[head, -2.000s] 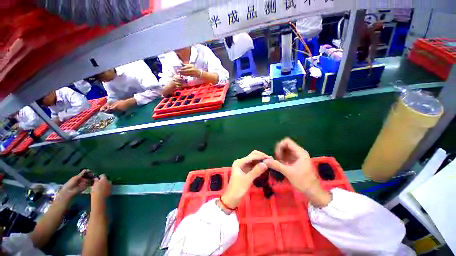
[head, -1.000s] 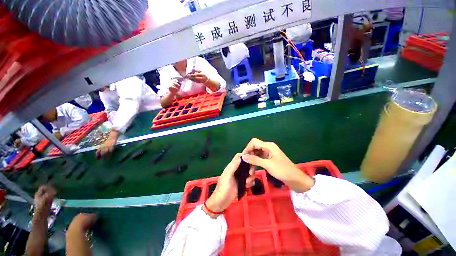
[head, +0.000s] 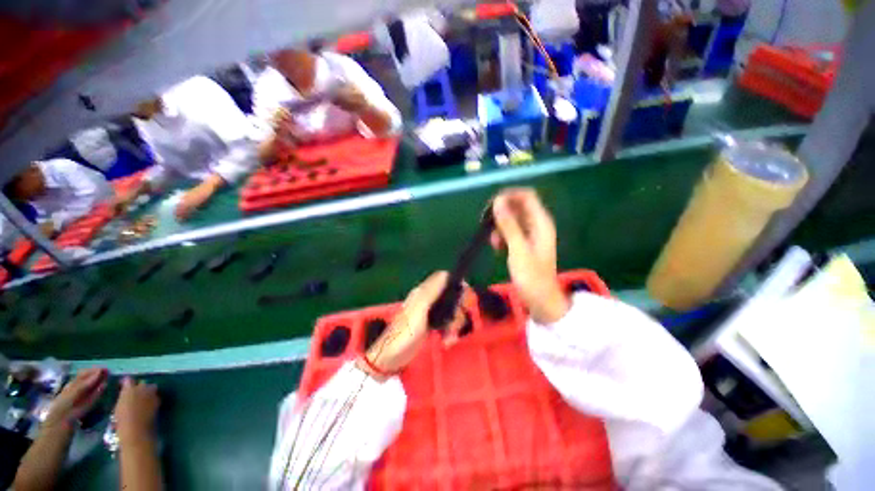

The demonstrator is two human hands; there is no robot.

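A black strapped device [head: 463, 272] is stretched slantwise between my two hands above the red compartment tray [head: 467, 403]. My left hand [head: 419, 321] holds its thicker lower end. My right hand [head: 526, 240] grips its upper end, raised over the far edge of the tray. Several black folded pieces [head: 337, 339] lie in the back row of pockets. My left hand partly hides that row. The view is blurred.
Beyond the tray runs a green conveyor [head: 230, 316] with several black strapped pieces. A tan roll [head: 720, 225] stands at right, with papers [head: 815, 355] nearer. A neighbour's hands [head: 106, 398] are at lower left. People in white smocks sit across the belt.
The black device, held upright and close between my hands a second ago, is now stretched out. My right hand has moved up and away from my left. The view has shifted.
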